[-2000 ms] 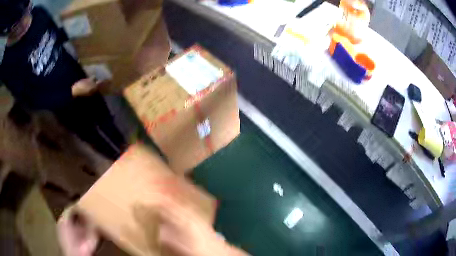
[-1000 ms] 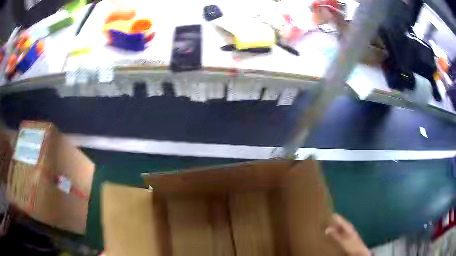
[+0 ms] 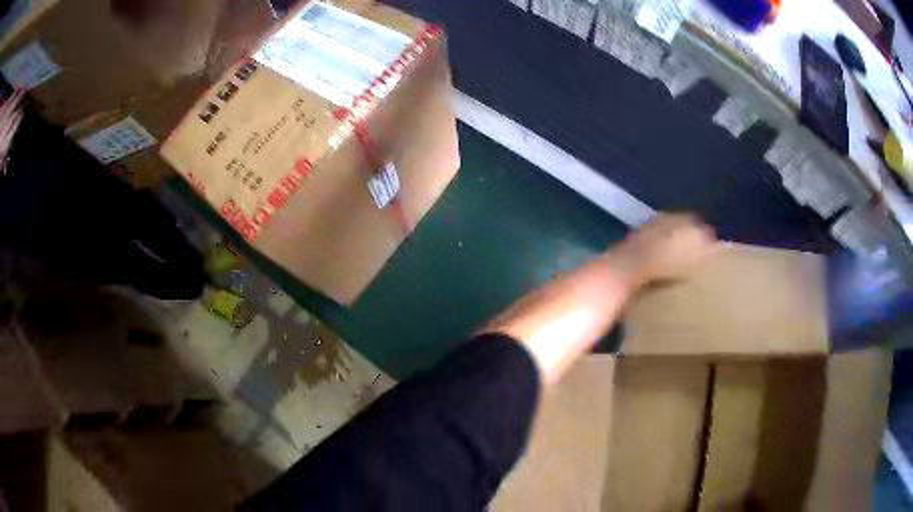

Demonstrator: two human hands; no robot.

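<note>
An open shipping carton (image 3: 659,430) lies at the lower right on the green bench, flaps spread and the inside bottom seam showing. No goods show in the visible part. My left arm, in a black sleeve, reaches in from the bottom. My left hand (image 3: 673,245) is blurred at the upper edge of the carton's raised flap (image 3: 746,300); whether the fingers grip it cannot be told. My right hand is not in view.
A labelled parcel (image 3: 300,200) with red-printed tape stands on the green bench (image 3: 481,215) at the left. Beyond are a dark belt (image 3: 621,120) and a white shelf with a smartphone (image 3: 823,95). A person's dark clothing (image 3: 80,210) and more cartons (image 3: 150,60) are at the left.
The view has swung left, so the open carton now sits at the lower right. My left arm has come in over the bench to the flap. My right hand has left the picture.
</note>
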